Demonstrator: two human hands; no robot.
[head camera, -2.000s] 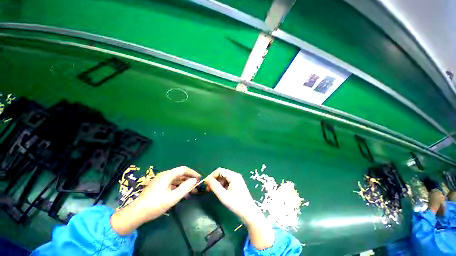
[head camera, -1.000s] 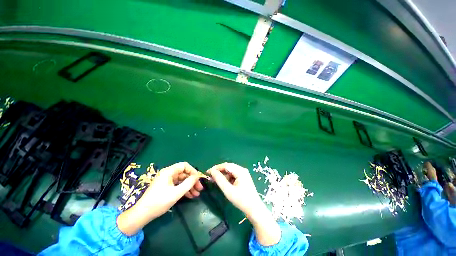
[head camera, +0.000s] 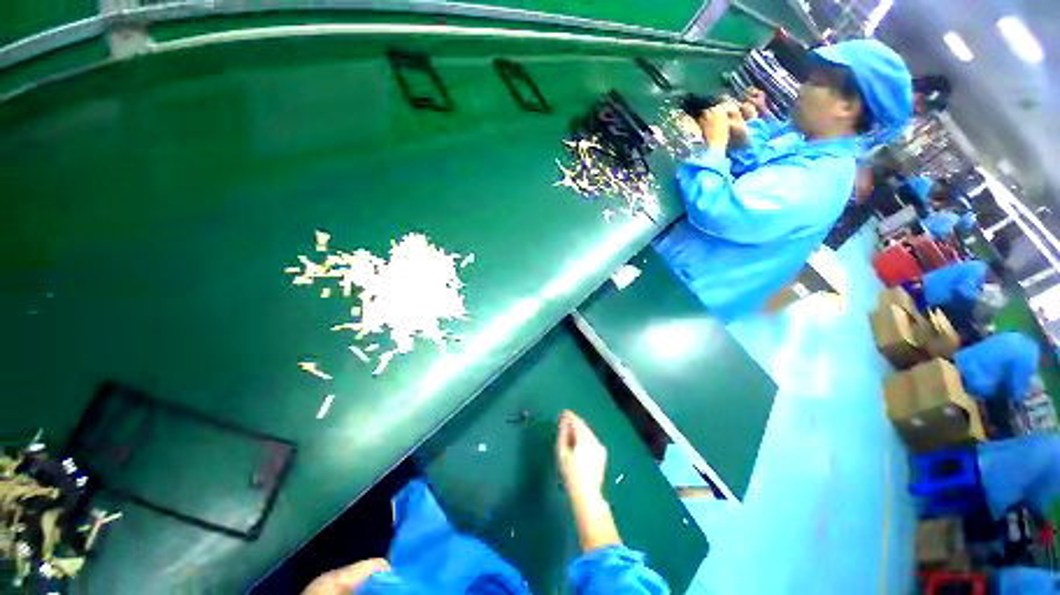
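Note:
A thin black frame (head camera: 279, 479) lies flat on the green belt at lower left, touched by no hand. My right hand (head camera: 581, 463) is over a lower green surface (head camera: 628, 494) beside the belt, with its fingers together; whether it holds anything is unclear. A small dark piece (head camera: 522, 416) lies left of it. My left hand (head camera: 345, 576) is low at the bottom edge, cut off and blurred, with its fingers hidden. A heap of white slips (head camera: 407, 291) lies on the belt, beyond the black frame.
A mixed yellow-and-black heap (head camera: 44, 511) is at far left. Single black frames (head camera: 521, 87) lie along the belt's far side. A person in a blue smock (head camera: 773, 198) sits at right beside another heap (head camera: 610, 157). Cardboard boxes (head camera: 933, 401) stand at far right.
The view has swung right and down. My hands have parted and left the spot above the black frame; my right hand is off the belt. The neighbour and room now show.

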